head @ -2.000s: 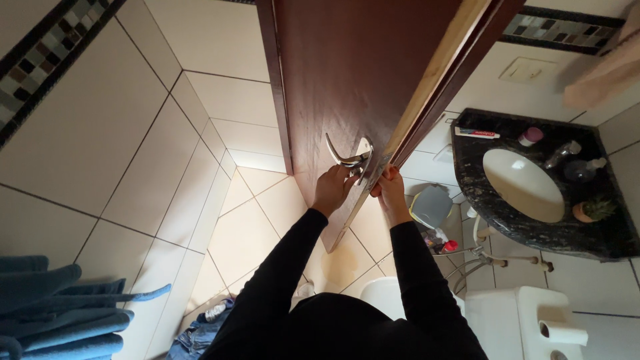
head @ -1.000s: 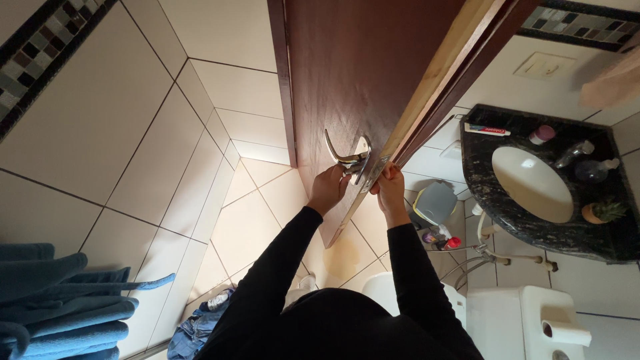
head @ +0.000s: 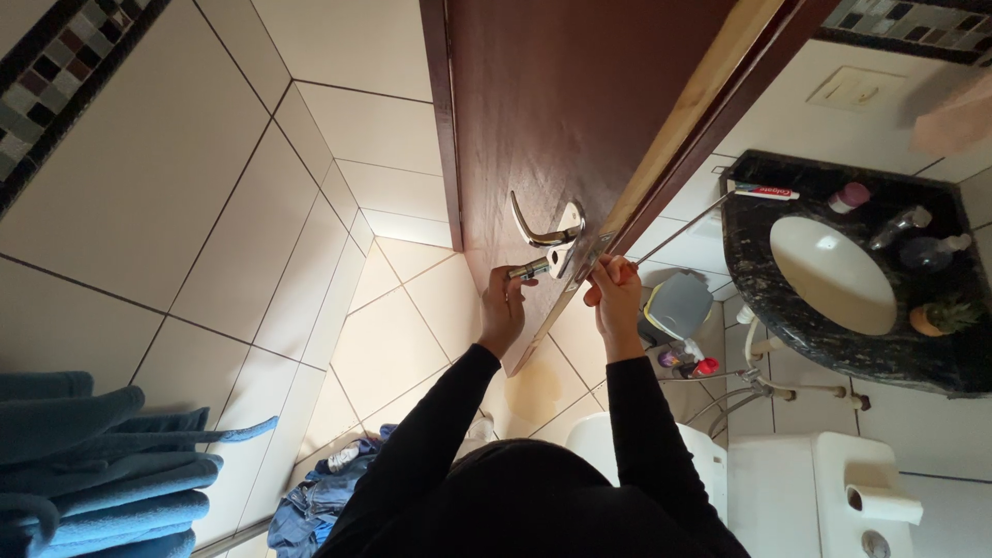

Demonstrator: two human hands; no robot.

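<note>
My left hand [head: 504, 306] holds a metal lock cylinder [head: 530, 269] by its near end; its far end is at the lower part of the door's handle plate [head: 559, 252]. Whether it is still partly inside the plate I cannot tell. The curved metal lever handle [head: 535, 231] sits just above. My right hand [head: 614, 291] grips the orange handle of a long-shafted screwdriver [head: 673, 236], its shaft pointing up and right, away from the door. That hand is beside the metal lock faceplate [head: 597, 260] on the edge of the brown wooden door [head: 558, 101].
On the right a black stone counter [head: 748, 287] holds a white basin [head: 833, 275], toothpaste [head: 763, 191] and a small plant [head: 945, 318]. Below are a grey-lidded bin [head: 678, 304] and a toilet [head: 783, 480]. Blue towels [head: 101, 465] hang left; clothes [head: 325, 496] lie on the floor.
My left hand has moved slightly down and left from the handle plate, and the cylinder now shows in it. The screwdriver's shaft, not visible earlier, now points out to the right of my right hand.
</note>
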